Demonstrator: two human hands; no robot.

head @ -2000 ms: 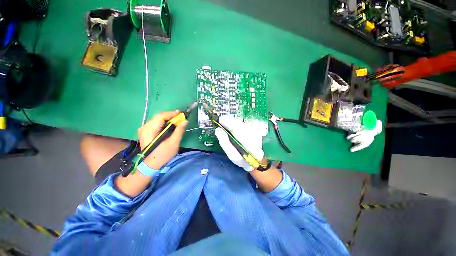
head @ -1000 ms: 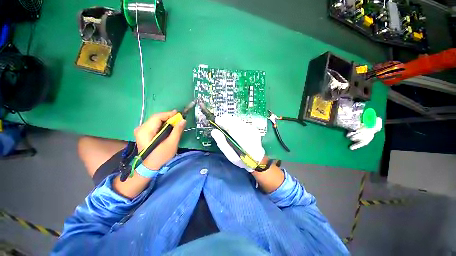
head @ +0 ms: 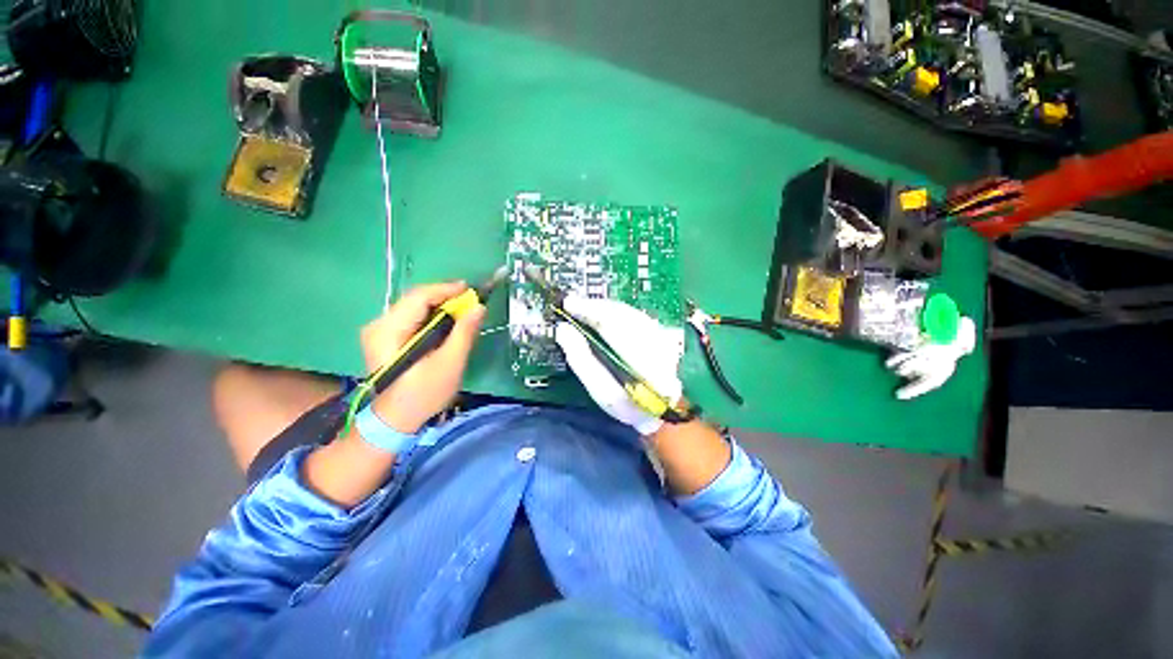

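Observation:
A green circuit board (head: 618,238) with rows of silvery joints lies on the green mat. My left hand (head: 418,354), bare with a light blue wristband, grips a yellow-and-black soldering iron (head: 444,322); its tip is over the board's left part. My right hand (head: 624,361), in a white glove, grips a second soldering iron (head: 605,350), its tip close to the first. Whether the tips touch the joints is too small to tell. Solder wire (head: 387,213) runs from the reel (head: 386,64) to my left hand, and a thin end shows beside the board's left edge.
Side cutters (head: 715,348) lie right of the board. Iron stands with yellow sponges are at left (head: 270,167) and right (head: 818,296). A green-lidded container (head: 942,318) and spare white glove (head: 929,368) are at the right. Units in a black tray (head: 952,58) are at back right.
The whole view has shifted slightly, with the bench things appearing lower. Both hands keep their irons over the same left part of the board, with little visible movement.

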